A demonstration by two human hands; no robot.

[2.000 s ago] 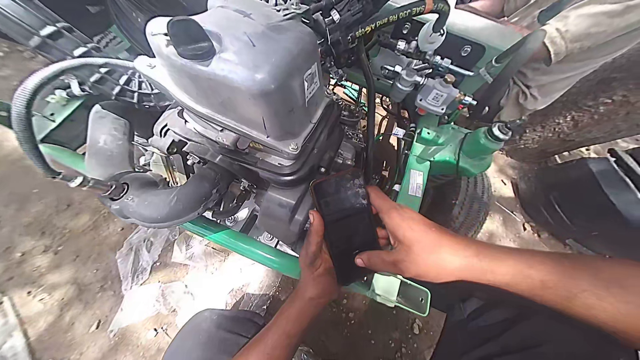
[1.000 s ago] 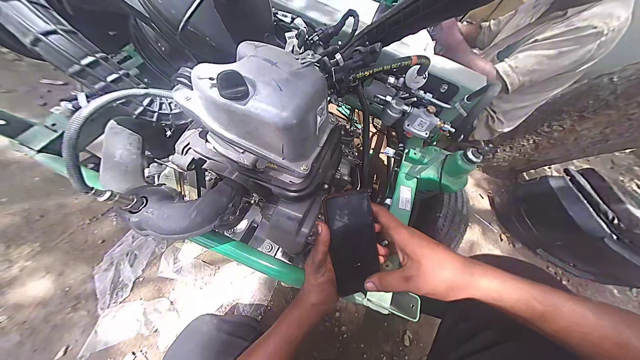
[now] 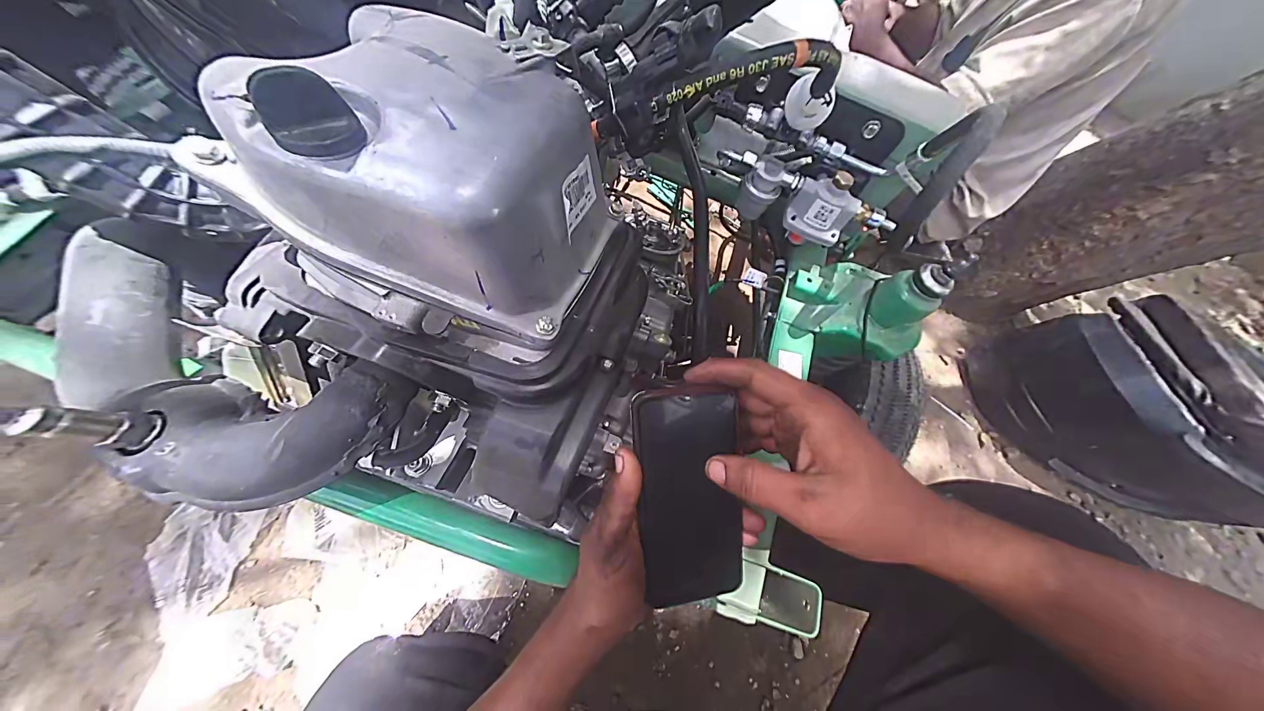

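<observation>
A black smartphone [image 3: 688,499] with a dark screen is held upright in front of an engine. My left hand [image 3: 617,553] grips it along its left side, thumb at the edge and fingertips partly showing past the right edge. My right hand [image 3: 829,459] is at the phone's right side, its thumb at the screen's edge and its index finger at the top corner; the other fingers are partly hidden. Behind the phone stands the engine with a grey metal cover [image 3: 425,168] and a black curved duct [image 3: 267,434].
A green tubular frame [image 3: 444,523] runs below the engine. To the right are a green bottle-shaped reservoir [image 3: 894,301], a tyre [image 3: 894,405], a tree trunk [image 3: 1116,197] and a black plastic part [image 3: 1116,415]. A person's sleeve [image 3: 1047,69] shows at top right. Plastic sheeting [image 3: 237,602] lies on the ground.
My right index finger has moved up to the phone's top corner, and my right thumb has moved up along its edge. The phone stays in my left hand. The view has moved closer to the engine.
</observation>
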